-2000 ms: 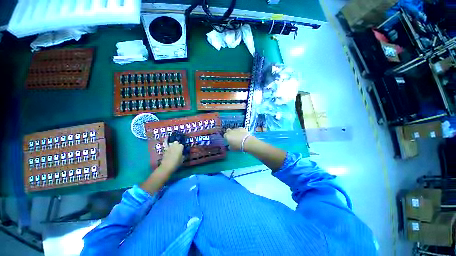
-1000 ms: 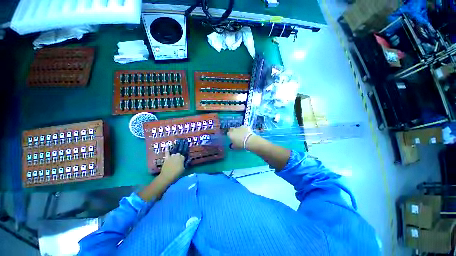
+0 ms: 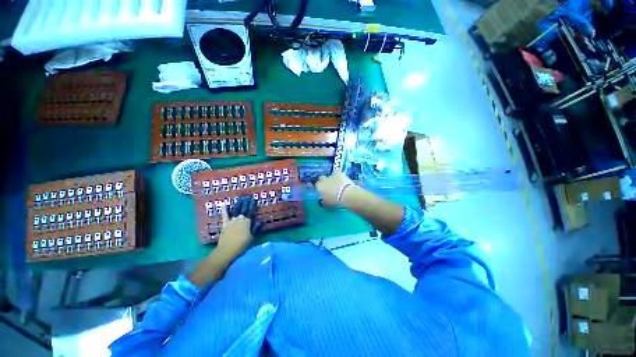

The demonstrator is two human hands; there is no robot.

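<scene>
A reddish-brown fixture board (image 3: pixel 300 209) lies in front of me. Its top row holds silver-white parts, and its middle row also shows them, partly under my hand. The lowest row looks dark, with no white parts visible. My left hand (image 3: pixel 239 222), with black coverings on the fingers, rests on the middle and lower rows; its fingertips are hidden and I cannot tell if it grips a part. My right hand (image 3: pixel 332 190) is closed at the board's right side, on a long clear tube (image 3: pixel 453 179) that points right past the bench edge. The tube is faint and blurred.
A loaded board stack (image 3: pixel 132 216) stands left. A round speckled dish (image 3: pixel 187 176) touches or nearly touches the work board. Behind are boards with dark parts (image 3: pixel 203 130) (image 3: pixel 303 130) and a white box with a black round face (image 3: pixel 223 56). Crumpled clear bags (image 3: pixel 383 132) lie right.
My left hand has shifted slightly left and down on the board, showing more of the middle row's right side. The clear tube's far end has swung upward and right. The whole view has shifted slightly.
</scene>
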